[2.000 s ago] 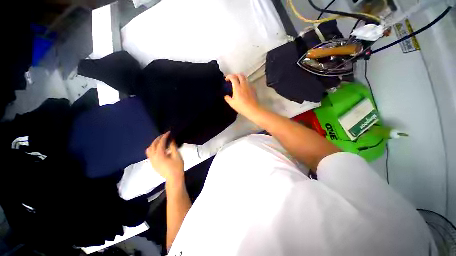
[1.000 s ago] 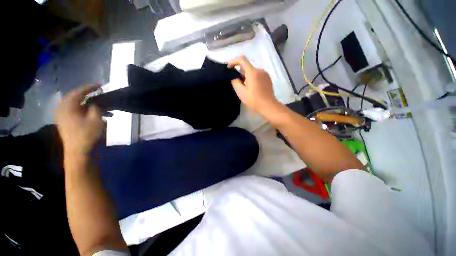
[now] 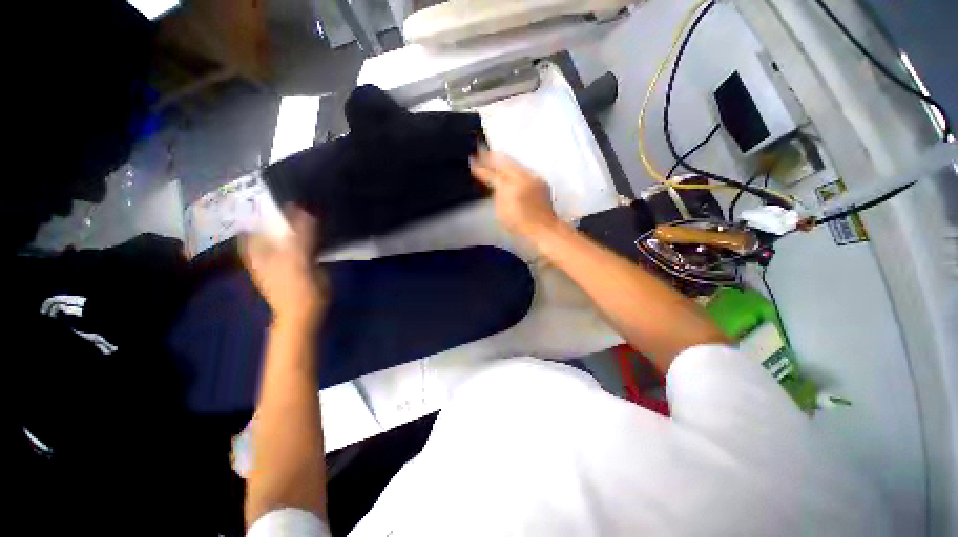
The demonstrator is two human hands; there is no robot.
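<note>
A black garment piece [image 3: 383,173] is held stretched between my hands, beyond the navy sleeve board [image 3: 420,304]. My right hand [image 3: 515,194] holds its right edge. My left hand [image 3: 284,257] is blurred at its lower left corner; the fingers are hard to make out, but the cloth's edge meets them. The rounded end of the navy board shows bare below the cloth.
The steam iron [image 3: 699,250] rests on its dark pad at the right, with a yellow tube and black cables above it. A green container [image 3: 744,313] and a red box [image 3: 641,380] are below. A large pile of black garments [image 3: 95,399] fills the left. A control box [image 3: 751,110] is upper right.
The black piece, first lying over the navy board, was lifted off to its far side. Since the last frame my left hand has moved right and the cloth has opened out broader.
</note>
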